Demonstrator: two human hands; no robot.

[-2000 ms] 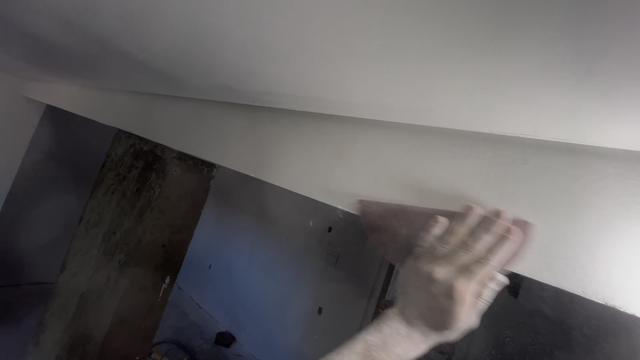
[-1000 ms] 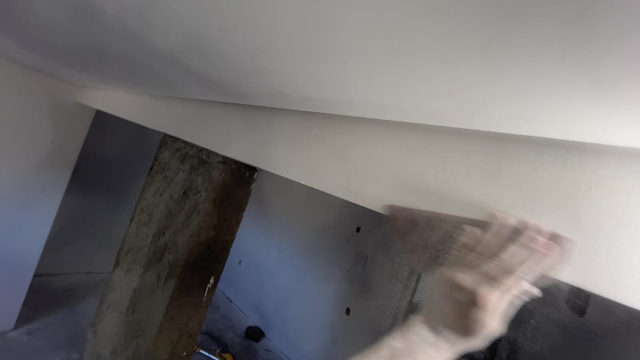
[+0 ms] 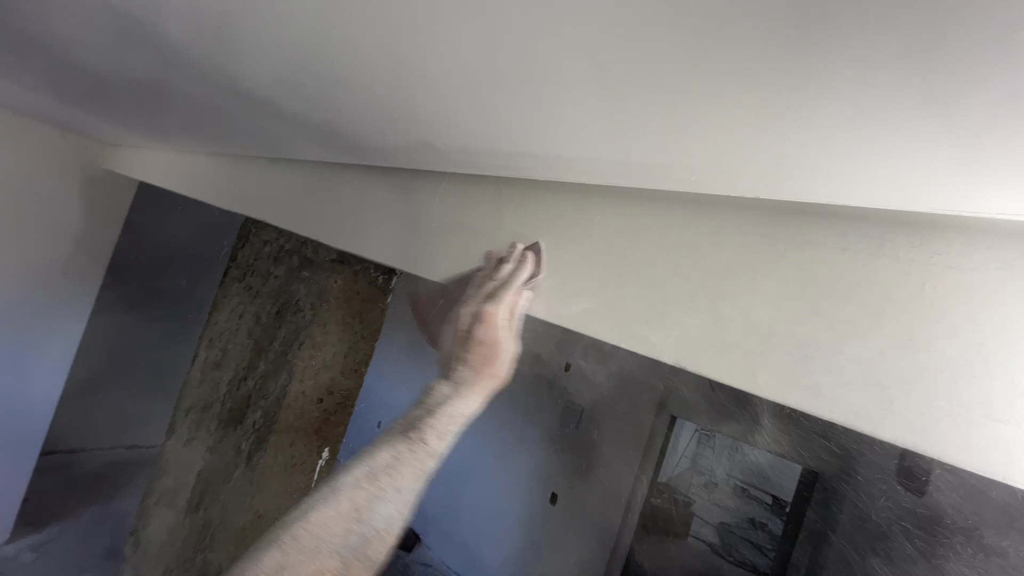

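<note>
My left hand [image 3: 484,332] is raised at the middle of the view, its back towards me and its fingers pointing up. Under the fingers it holds a reddish-brown sheet, apparently sandpaper [image 3: 432,308], against the pale, smooth face of an overhead beam [image 3: 720,280]. One part of the sheet sticks out left of the hand, past the beam's lower edge, and a corner curls up beside the fingertips. Hand and sheet are blurred. My right hand is out of view.
A smooth ceiling [image 3: 560,88] meets the beam along its top. Below stand a rough, bare concrete column [image 3: 264,384] and a grey wall with small openings. A doorway [image 3: 720,496] at lower right shows a ladder beyond. Fine specks of dust hang at lower right.
My left hand, with the sheet, has moved left along the beam, and the doorway at lower right has come into view. The view itself has shifted somewhat.
</note>
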